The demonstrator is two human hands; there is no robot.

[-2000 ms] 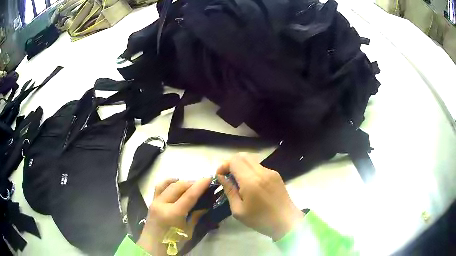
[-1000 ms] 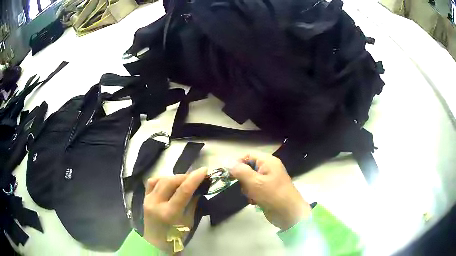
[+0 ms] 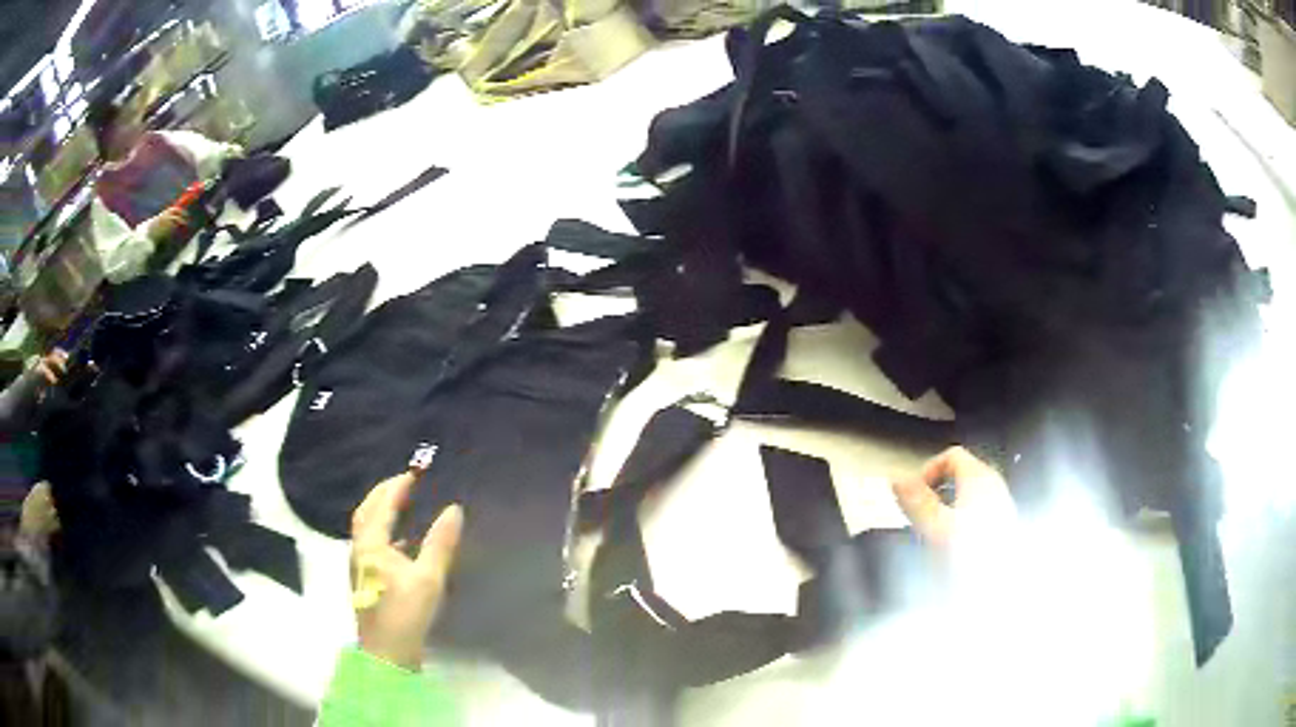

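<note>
A black crescent sling bag [image 3: 512, 469] lies in front of me, with a small pale logo and a light zipper line along its curved edge. My left hand [image 3: 401, 568], with yellow tape on it, is over the bag's left part, fingers apart, with nothing seen held. My right hand [image 3: 959, 497] is right of centre above a black webbing strap [image 3: 803, 497]; thumb and forefinger are close together, and glare and blur hide whether they hold something. A silver ring [image 3: 706, 408] shows on a strap above the bag.
A large heap of black bags [image 3: 981, 185] fills the upper right. Another black pile [image 3: 157, 398] lies at the left. Khaki bags [image 3: 547, 43] are at the far table edge. A person [image 3: 142, 185] is at the upper left, with other hands near the left pile.
My hands have moved apart, the left one onto the bag and the right one rightward. The ring they held together is out of my left fingers. The view has turned left.
</note>
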